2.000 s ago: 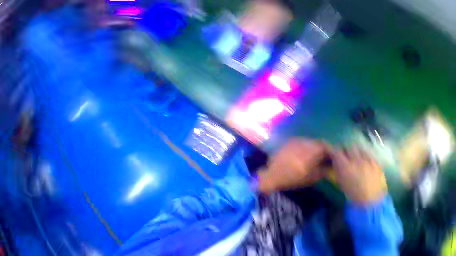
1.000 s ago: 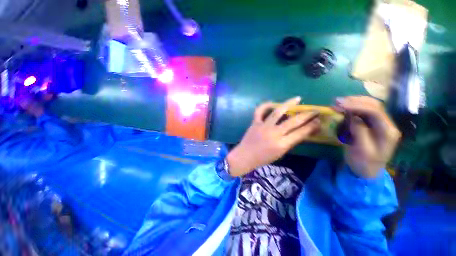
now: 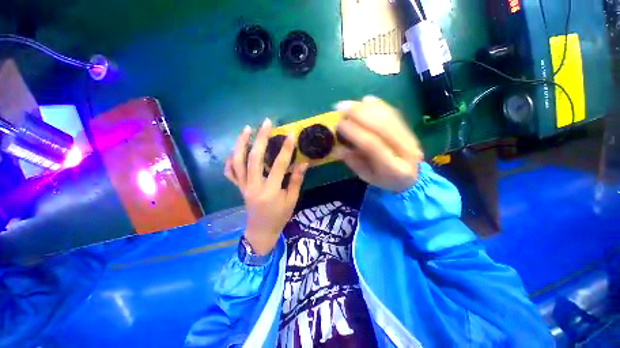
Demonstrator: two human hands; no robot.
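Note:
The yellow fixture point(image 3: 292, 129) lies across the front of me, between my two hands. A round black unit point(image 3: 316, 141) sits in its middle seat. Another black unit point(image 3: 275, 151) shows at its left end, partly behind my fingers. My left hand point(image 3: 264, 166) holds the fixture's left end with spread fingers. My right hand point(image 3: 381, 143) is over its right end, slightly blurred; a dark edge shows beside it, and the rest of that seat is hidden. Two loose black units, one on the left point(image 3: 254, 46) and one on the right point(image 3: 298, 52), lie beyond the fixture.
An orange-red plate point(image 3: 146, 170) with purple glow lies left, beside the silver UV lamp point(image 3: 34, 146). A gooseneck light point(image 3: 98, 66) is above it. The electric screwdriver point(image 3: 429, 61) rests by cardboard point(image 3: 370, 34). A teal controller box point(image 3: 537, 75) and cables are at right.
The view has shifted and sharpened. The controller box has come into view at right. My right hand has moved onto the fixture's right end, and black units now show in the fixture.

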